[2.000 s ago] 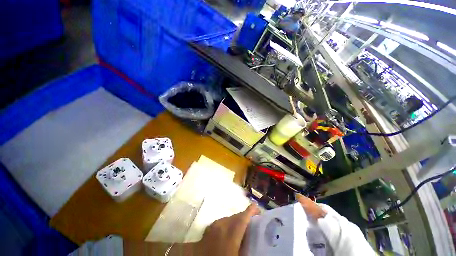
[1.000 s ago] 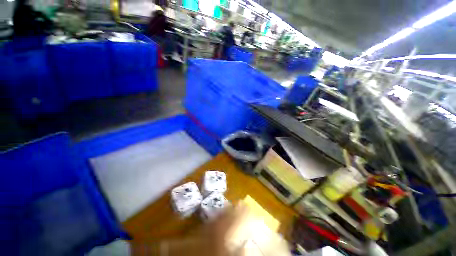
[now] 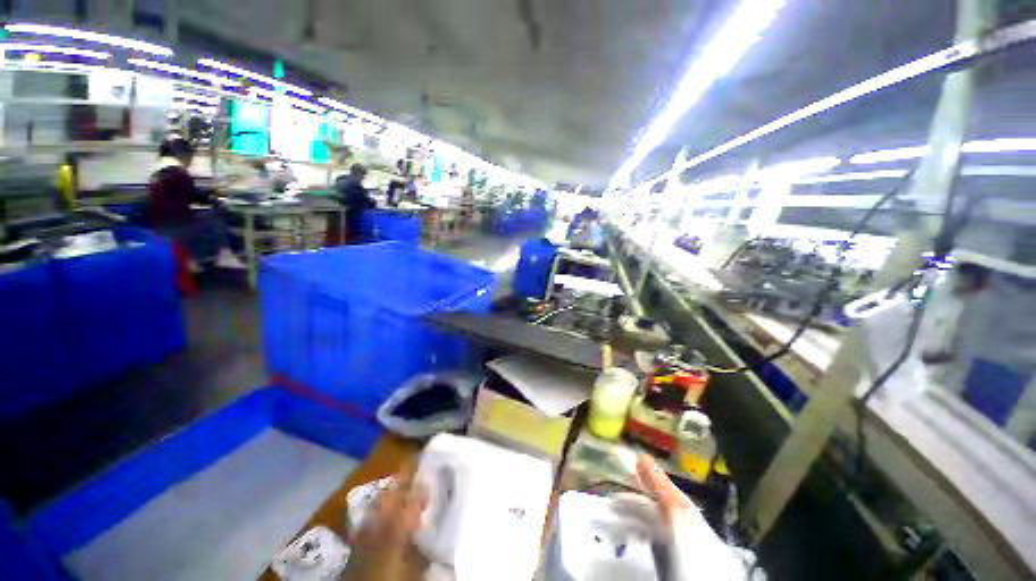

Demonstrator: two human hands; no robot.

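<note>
My left hand [image 3: 389,531], blurred and bare, is at the bottom centre, with its fingers on the left side of a white socket block [image 3: 489,505] raised over the bench. My right hand [image 3: 673,513], with white cloth over its lower part and a bare fingertip showing, is on the right side of a second white socket block [image 3: 600,538]. The two blocks are side by side, and their lower parts are cut off by the frame. A cube socket [image 3: 312,556] stands on the bench at lower left; another [image 3: 366,499] is partly hidden behind my left hand.
A blue bin with a pale sheet [image 3: 227,516] lies left of the orange-brown bench. A taller blue bin [image 3: 352,329] and a bag-lined container [image 3: 426,406] stand ahead. Beige meters [image 3: 517,429] and a yellowish bottle [image 3: 612,403] are behind the blocks. A frame post stands right.
The view has tilted up, showing more factory floor. My left hand has moved from over the cube sockets onto a white block. Two white blocks now show in front of me.
</note>
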